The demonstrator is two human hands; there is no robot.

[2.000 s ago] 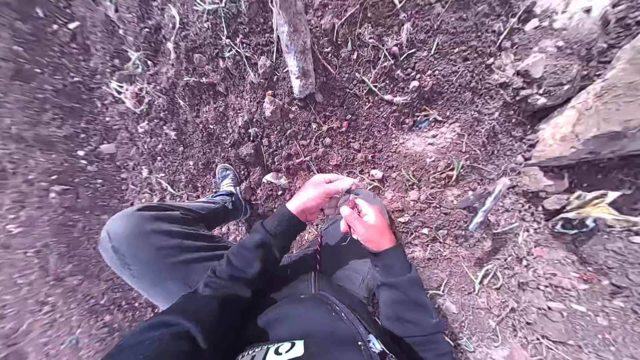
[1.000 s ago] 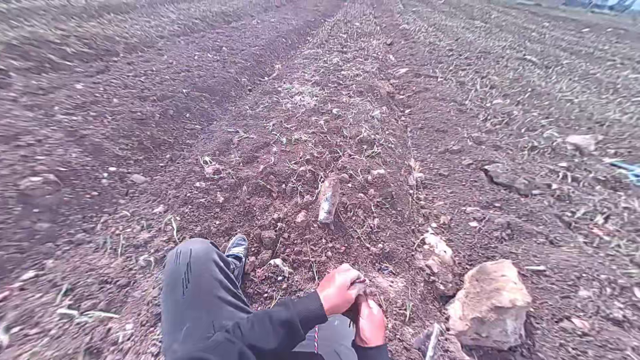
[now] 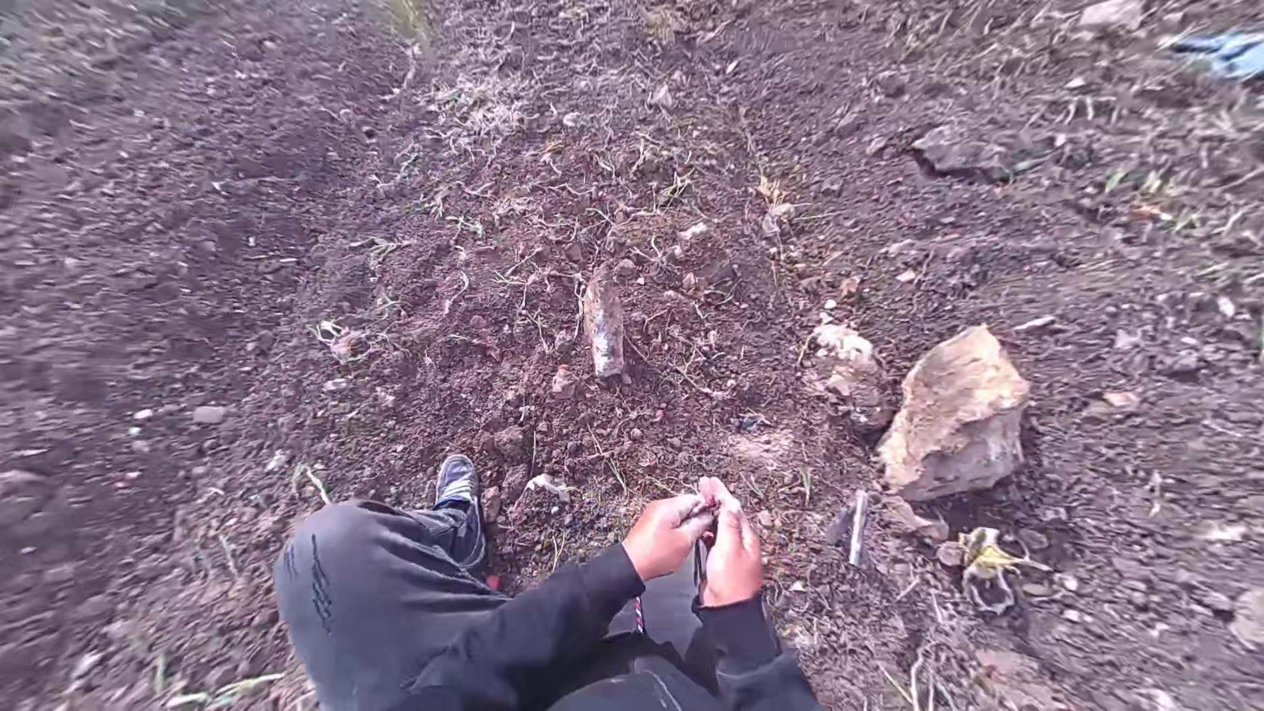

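My left hand point(image 3: 669, 536) and my right hand point(image 3: 732, 545) meet over my lap, fingertips close together. Between them is something small and dark, mostly hidden by the fingers; I cannot tell what it is or which hand grips it. A dark strand point(image 3: 700, 568) hangs down between the palms. Below the hands, a red and white patterned cord point(image 3: 639, 614) lies against my dark trousers. An elongated stone-like piece point(image 3: 604, 326) rests on the soil ahead of my hands.
A large pale rock point(image 3: 958, 415) sits at the right, beside a smaller whitish stone point(image 3: 846, 357). Nearer me lie a narrow light-coloured piece point(image 3: 858, 528) and a yellowish crumpled scrap point(image 3: 987, 563). My shoe point(image 3: 457, 481) is on the soil at left. Something blue point(image 3: 1229, 54) lies at far right.
The view tilted up to the field, then partly back down. My two hands stay together over my lap, and their fingers have shifted slightly.
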